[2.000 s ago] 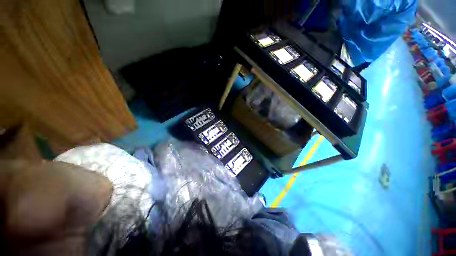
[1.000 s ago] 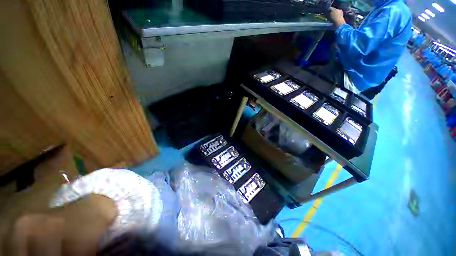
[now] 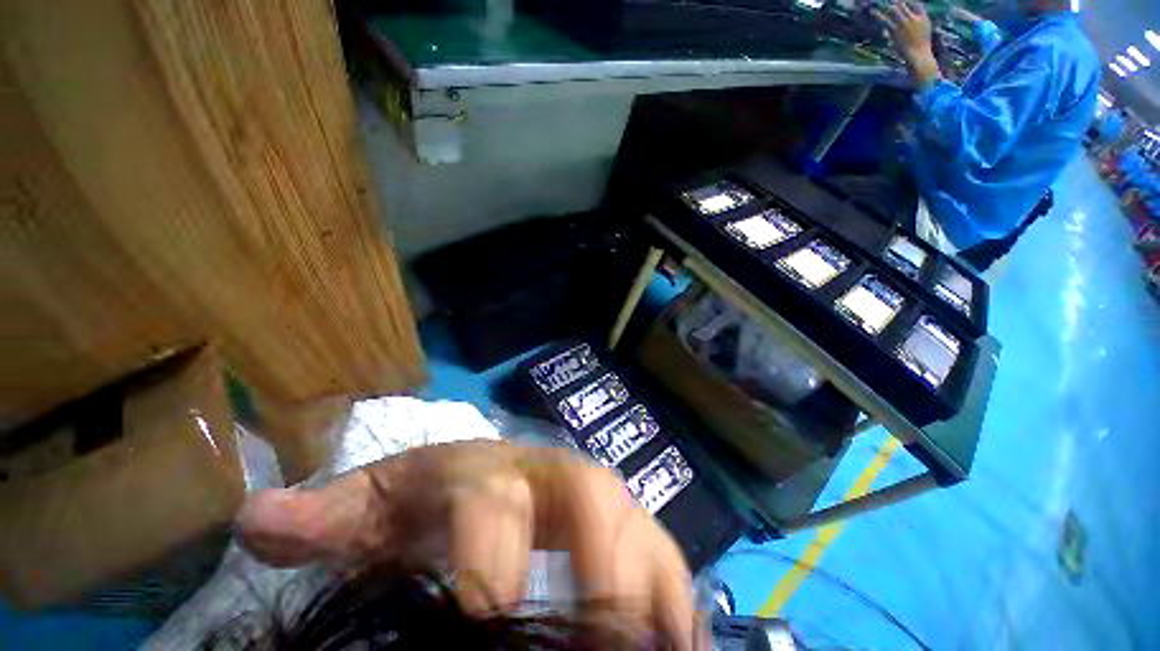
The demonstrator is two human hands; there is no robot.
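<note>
My left hand (image 3: 483, 509) is large, close to the camera and partly blurred, at the lower middle. I take it as my left hand from its shape. Its thumb points left and its fingers are spread and bend downward; the fingertips are cut off or hidden, so I cannot tell whether it holds anything. My right hand is not in view. Behind my left hand lies crinkled white bubble wrap (image 3: 426, 416). Beyond it, a black tray (image 3: 697, 524) on the floor holds several black-and-white electronic modules (image 3: 623, 435) in slots.
A cart (image 3: 878, 413) carries black trays (image 3: 814, 305) of pale-screened modules. Below is a carton (image 3: 719, 401) with clear plastic. A wooden panel (image 3: 280, 191) and an open carton (image 3: 115, 509) stand left. A green-topped bench (image 3: 636, 70) and a person in blue (image 3: 1018, 121) are behind.
My left hand has moved from the lower left to the lower middle, its fingers now spread. It covers much of the clear plastic on my lap. The view has tilted upward and shifted left.
</note>
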